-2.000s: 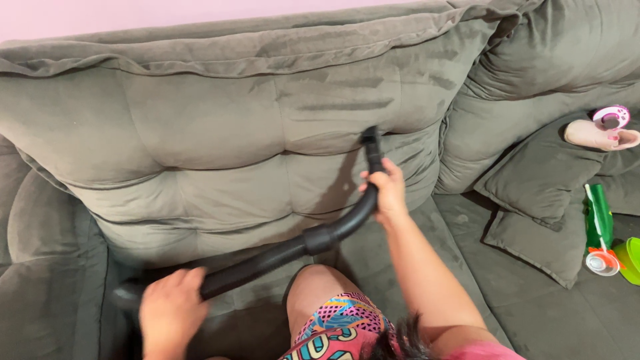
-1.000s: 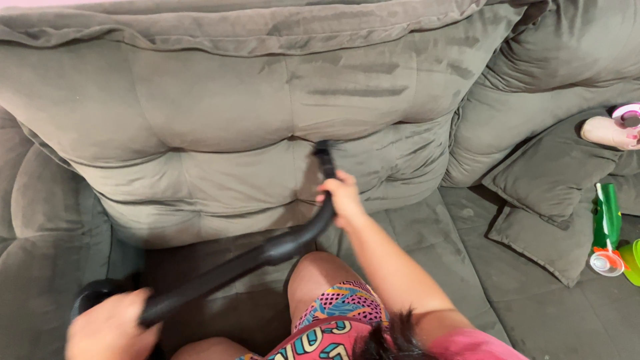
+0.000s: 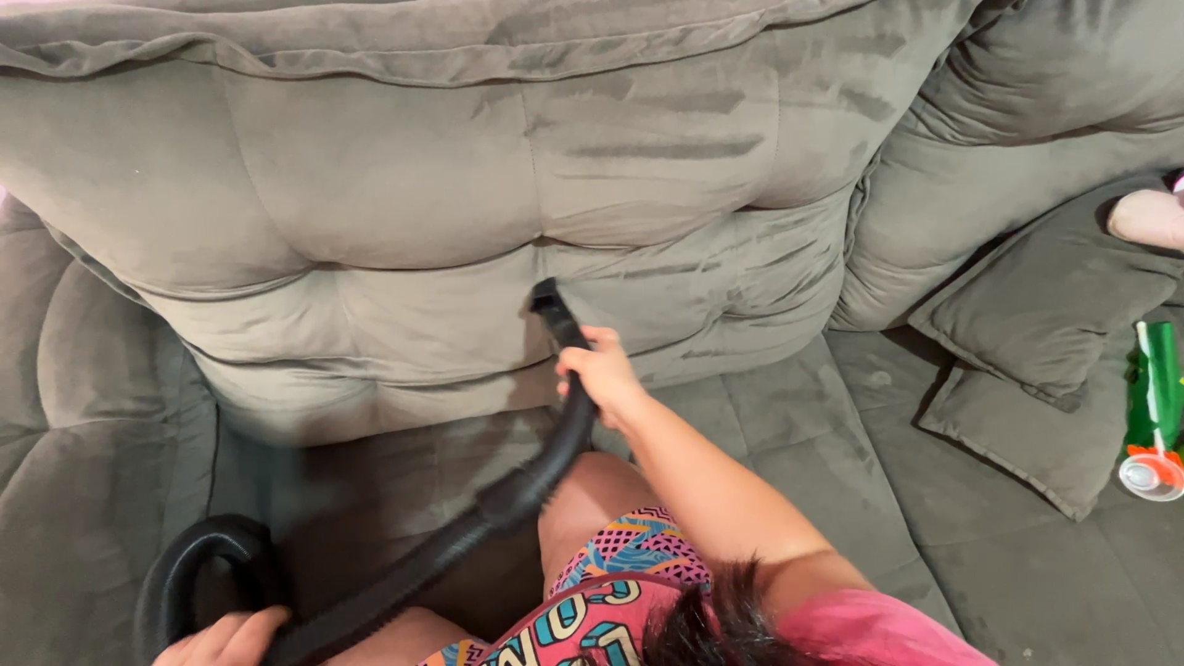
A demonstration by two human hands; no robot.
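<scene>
My right hand (image 3: 603, 375) is closed around the curved black handle of a vacuum cleaner hose (image 3: 398, 578). The black nozzle (image 3: 548, 296) at its end touches or nearly touches the grey tufted sofa backrest (image 3: 416, 185), near the middle seam. At the bottom left, my left hand (image 3: 227, 638) grips the ribbed hose, partly cut off by the frame's edge. Beside that hand the hose bends in a loop over the seat. Darker streaks mark the backrest fabric to the right of the nozzle.
Two grey cushions (image 3: 1036, 305) lie on the seat at the right. Beside them are a green bottle-like object (image 3: 1154, 379) with an orange and clear end, and a pale pink object (image 3: 1147, 219) at the frame's edge. The sofa's armrest (image 3: 102, 481) stands at the left.
The nozzle and my right hand have moved left and lower along the backrest. My left hand has shifted down and toward the left, and a loop of hose now shows beside it.
</scene>
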